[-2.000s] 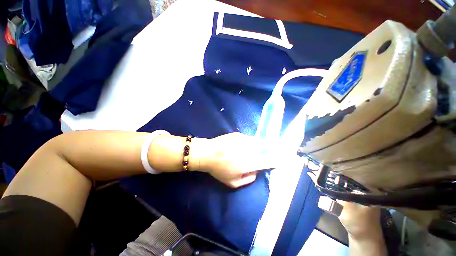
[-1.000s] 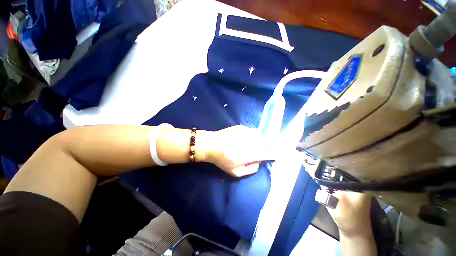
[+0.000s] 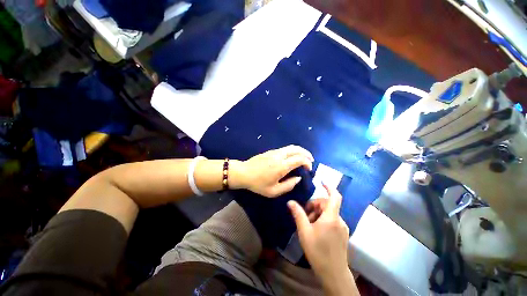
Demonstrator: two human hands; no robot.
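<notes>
A large navy garment panel (image 3: 289,115) with scattered white marks lies on the white table and hangs over my lap. A white fabric piece (image 3: 328,180) lies on it in front of me, away from the needle. My left hand (image 3: 280,172) is closed on a bunched fold of the navy panel at the white piece's left side. My right hand (image 3: 323,222) is at the white piece's lower edge, thumb and fingers apart; whether it pinches cloth is unclear. The sewing machine (image 3: 462,115) stands at the right, its presser foot area (image 3: 375,151) lost in glare.
A bright lamp (image 3: 381,118) hangs beside the machine head. White trim (image 3: 352,49) shows at the panel's far end. The white table surface (image 3: 393,245) shows at the lower right. Dark and blue cloth (image 3: 199,52) is heaped at the upper left.
The view has swung, with the machine now farther right. Both hands have come away from the needle toward my lap. My right hand has come out from behind the machine head.
</notes>
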